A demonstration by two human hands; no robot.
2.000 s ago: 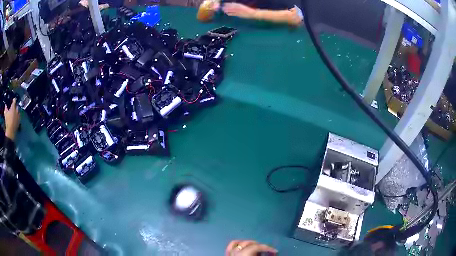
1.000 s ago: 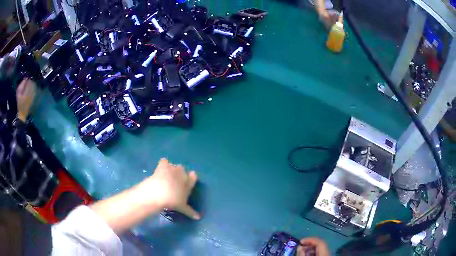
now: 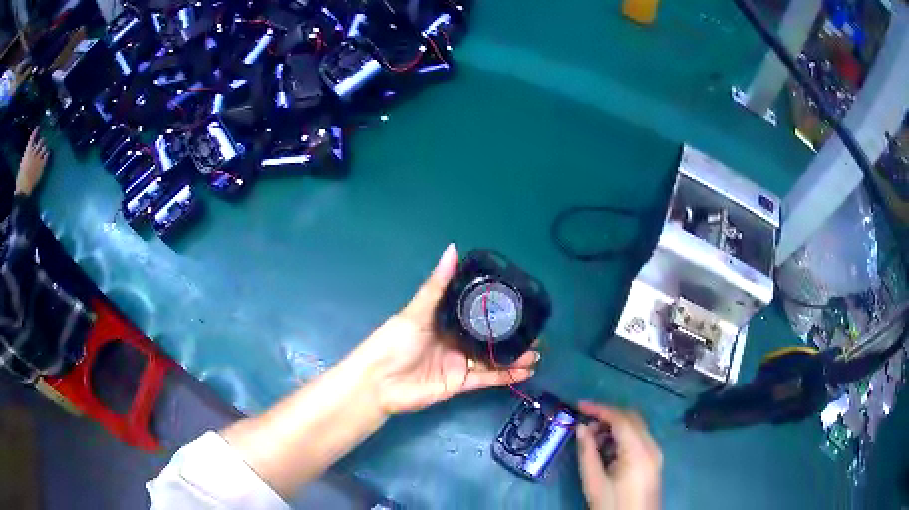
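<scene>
My left hand (image 3: 424,364) holds a black front shell (image 3: 528,297) from below and the left side, above the mat. A silver speaker driver (image 3: 489,310) sits in it, with thin red wire running down to the rear shell. The battery-side rear shell (image 3: 520,435), with a shiny blue-white cell (image 3: 546,448), is just below and right. My right hand (image 3: 623,456) is at its right edge with fingers curled on a small dark part that I cannot make out.
A silver screw feeder (image 3: 688,289) stands to the right, with a black screwdriver (image 3: 757,386) beside it. The unit pile (image 3: 299,80) lies at the upper left. A person's hand (image 3: 33,161) and a red stool (image 3: 118,374) are at the left.
My left hand was palm down over the mat and now holds the front shell, palm up, further right. The rear shell and my right hand show higher in the view.
</scene>
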